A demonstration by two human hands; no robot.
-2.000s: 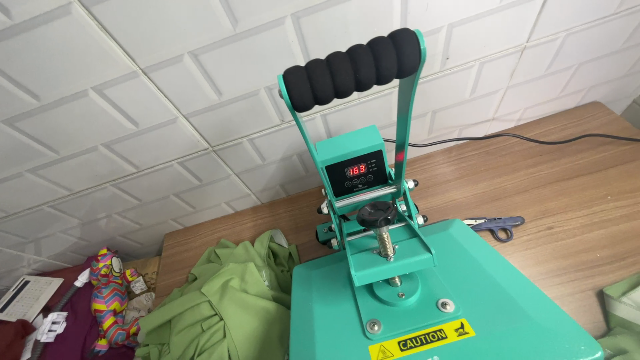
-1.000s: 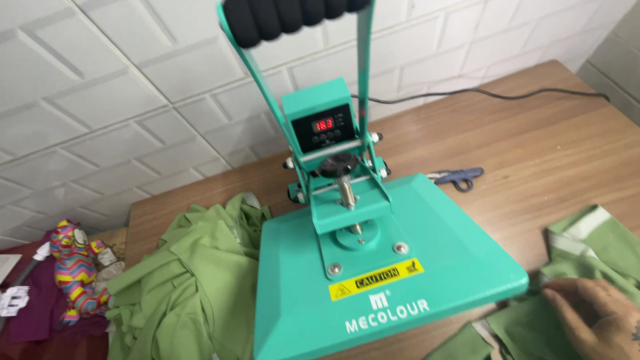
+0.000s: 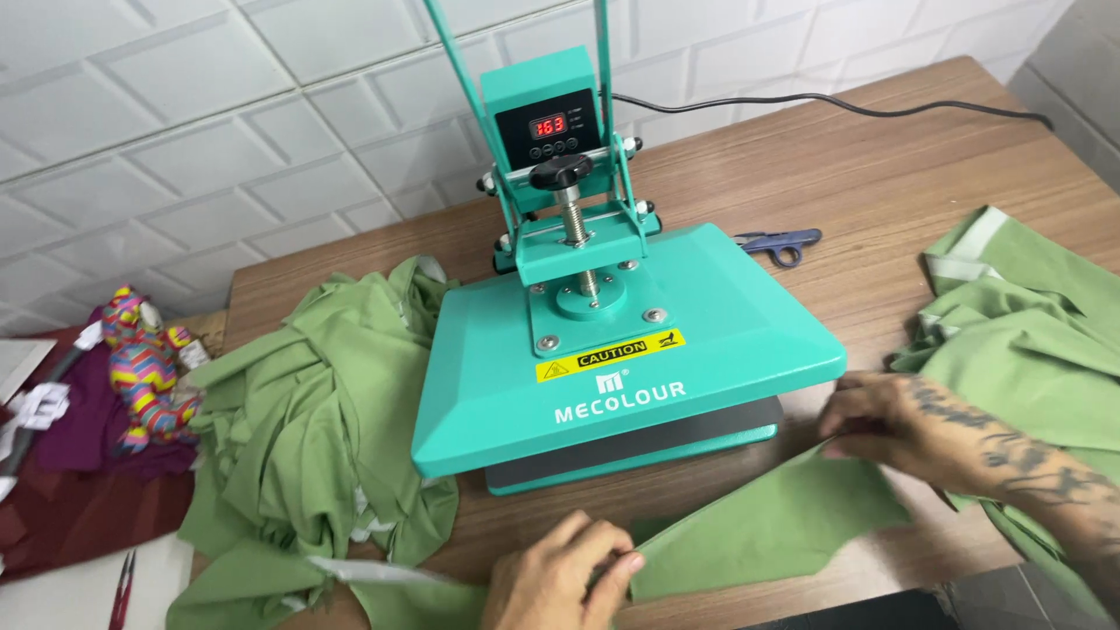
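Observation:
A teal Mecolour heat press point(image 3: 630, 350) stands on the wooden table, its upper plate raised above the lower plate point(image 3: 647, 446). In front of it a piece of green fabric point(image 3: 761, 525) is stretched between both hands. My left hand point(image 3: 564, 573) pinches its left end at the bottom centre. My tattooed right hand point(image 3: 875, 420) grips its upper right edge, beside the press's front right corner. One heap of green fabric point(image 3: 324, 385) lies left of the press, with strips trailing towards my left hand. More green fabric point(image 3: 1015, 324) lies at the right, partly behind my right forearm.
Blue-handled thread snips point(image 3: 783, 245) lie behind the press's right side. A black cable point(image 3: 822, 98) runs along the wall. At the left are a colourful patterned stuffed toy point(image 3: 144, 367), dark red cloth point(image 3: 131, 516) and red tweezers point(image 3: 122, 591). The table's front edge is near my hands.
My left hand has come into view. My right hand, over the fabric at the right one second ago, now holds a green piece in front of the press.

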